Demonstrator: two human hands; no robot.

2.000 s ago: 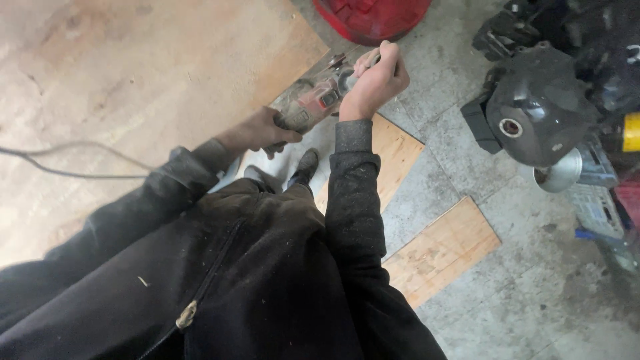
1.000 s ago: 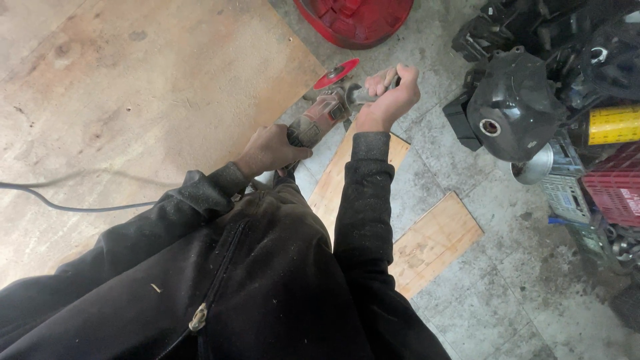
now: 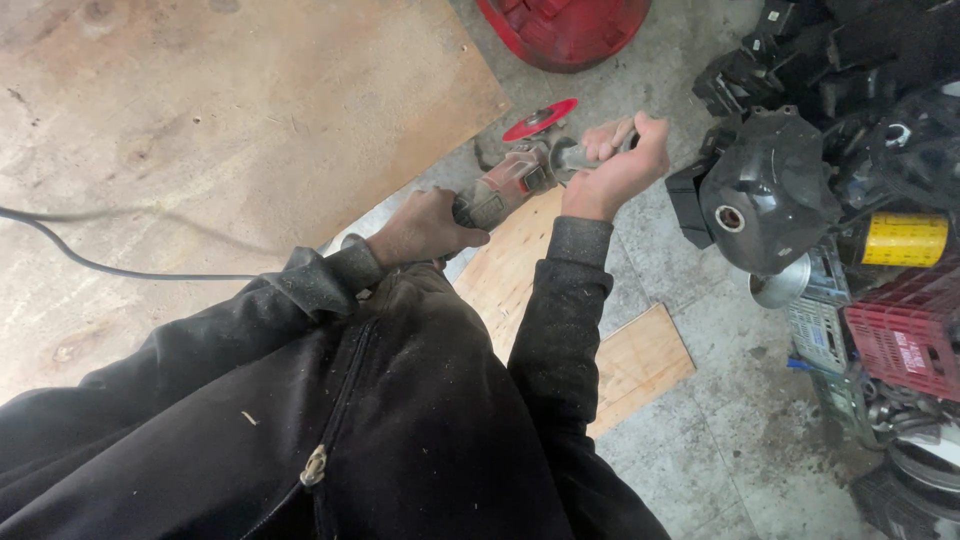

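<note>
An angle grinder [image 3: 504, 187] with a dusty red and grey body is held between my two hands. My left hand [image 3: 426, 227] grips the rear of its body. My right hand [image 3: 621, 161] is closed around its grey side handle [image 3: 576, 157]. A red disc [image 3: 540, 120] on the grinder's head faces away from my body, beside the corner of a large plywood sheet [image 3: 247, 97]. The disc looks apart from the sheet. A grey power cord [image 3: 135, 274] runs over the plywood toward my left sleeve, which hides its end.
Two wooden boards [image 3: 645, 360] lie on the grey tiled floor [image 3: 675, 465]. A red round plastic object [image 3: 566, 34] sits beyond the disc. To the right are a black fuel tank [image 3: 772, 191], a metal bowl [image 3: 780, 283], a yellow cylinder [image 3: 905, 240] and a red plastic crate [image 3: 907, 330].
The grinder has turned in my hands, so its red disc, not plain two seconds ago, now shows clearly. Both hands have stayed on the tool. The view has shifted a little.
</note>
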